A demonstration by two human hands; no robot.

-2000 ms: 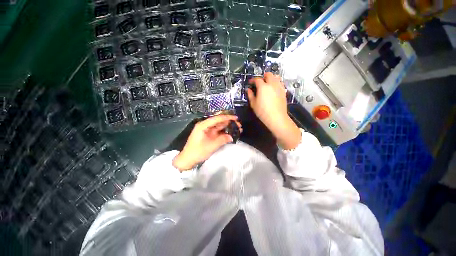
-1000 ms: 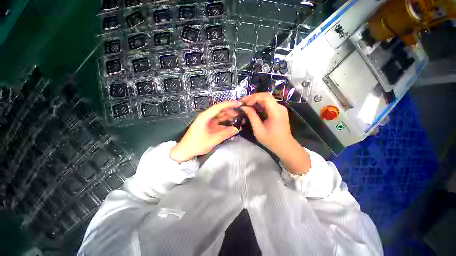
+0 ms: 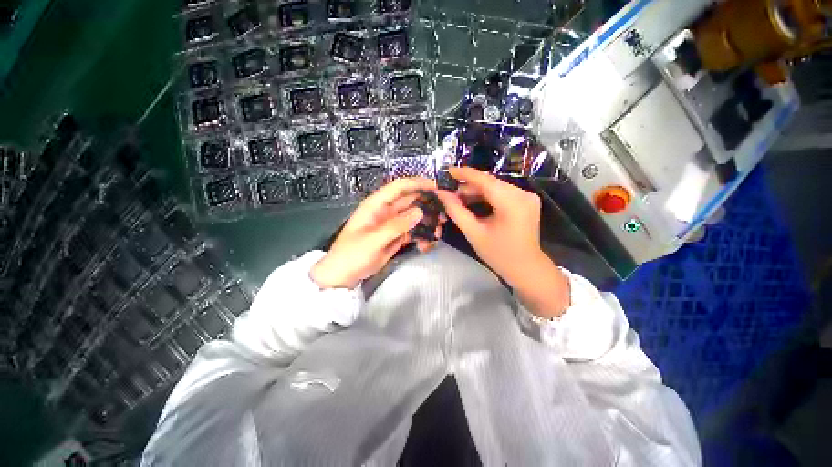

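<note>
My left hand (image 3: 376,230) holds a small black housing (image 3: 427,215) in its fingers, in front of my chest. My right hand (image 3: 497,223) is close beside it, with thumb and forefinger pinching a small dark part (image 3: 449,181) at the upper edge of the housing. Whether the two parts touch cannot be told. Fingers cover much of both parts. The clear blister tray (image 3: 274,212) lies just beyond my hands, with black parts in its pockets.
The white benchtop machine (image 3: 584,123) stands at right, with a red button (image 3: 612,200) and green button (image 3: 632,226). Shiny dark items (image 3: 493,150) lie between tray and machine. Fanned blister trays (image 3: 137,283) lie at left. A blue pallet (image 3: 721,301) is at lower right.
My right hand moved from the shiny items near the machine back to my left hand, and now pinches a dark part at the housing. The view has shifted slightly.
</note>
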